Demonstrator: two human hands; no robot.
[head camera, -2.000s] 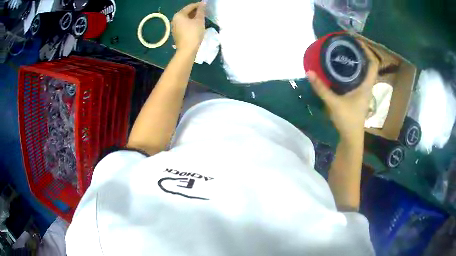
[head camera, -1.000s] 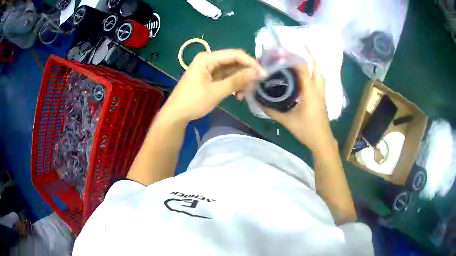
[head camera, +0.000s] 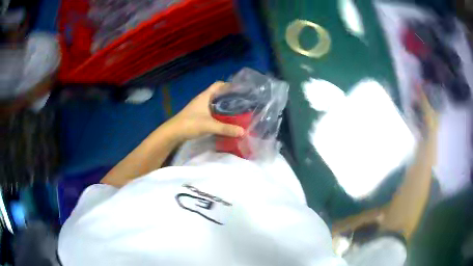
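Note:
My left hand (head camera: 199, 117) is shut on a red speaker (head camera: 232, 127) in front of my shirt, off the bench's near edge. Its black end with a pale ring faces up. A clear plastic bag (head camera: 269, 106) is around or against its right side; how far it covers the speaker is unclear. My right hand (head camera: 428, 117) is blurred, stretched out over the pale board at the right, near dark and red speakers (head camera: 435, 57). Whether it holds anything cannot be told.
The red crate (head camera: 171, 39) with clear film is at the upper left. A cream ring (head camera: 308, 39) and a bright white stack (head camera: 363, 137) lie on the green bench (head camera: 290, 72). The pale board (head camera: 454, 150) is at the right. A box edge (head camera: 358, 221) shows below the stack.
The view has turned towards the crate. My left hand now holds the bagged speaker near my body. My right hand has let it go and reached out to the board.

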